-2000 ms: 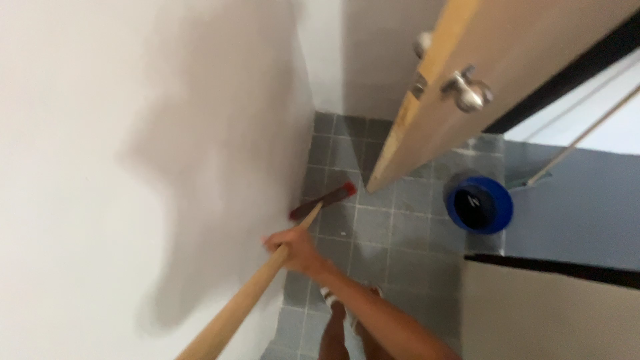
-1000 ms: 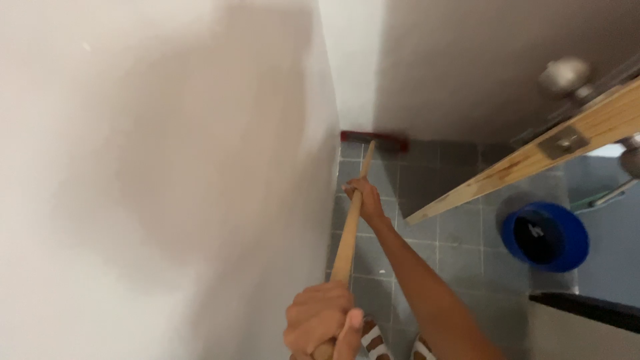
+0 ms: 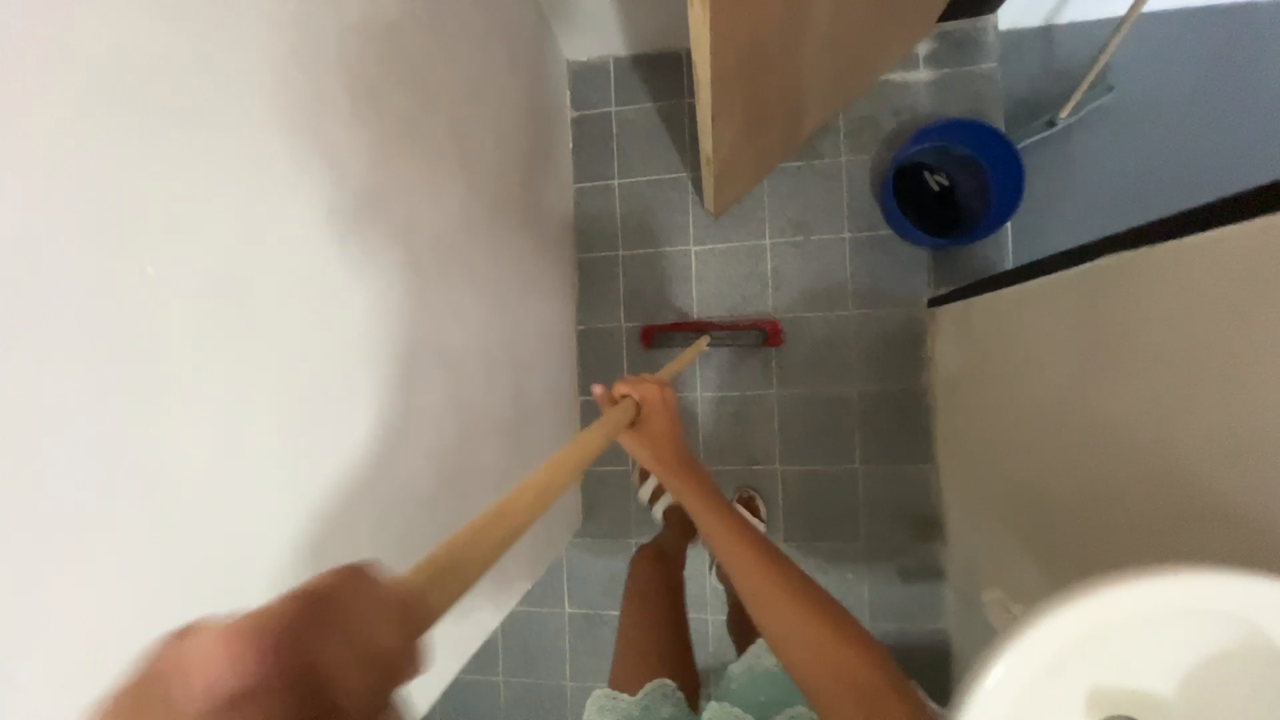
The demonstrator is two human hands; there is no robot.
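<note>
A long wooden broom handle (image 3: 530,500) slants from the lower left to a red push-broom head (image 3: 712,334) lying on the grey tiled floor (image 3: 815,430). Lower down on the shaft, nearer the head, my right hand (image 3: 645,410) wraps round the wood, its arm coming from the bottom right. My left hand (image 3: 290,640), blurred and close to the camera, grips the upper end of the handle. My feet in white-strapped sandals stand just behind the broom head.
An open wooden door (image 3: 790,80) juts in at the top. By the doorway stands a blue bucket (image 3: 1000,185) with dark contents, beside another wooden-handled tool (image 3: 1100,60). White wall (image 3: 250,250) runs along the left; a white rounded object (image 3: 1150,650) is at the lower right.
The broom head has moved back from the wall behind the door toward my feet. Both hands are still on the handle. The view has shifted.
</note>
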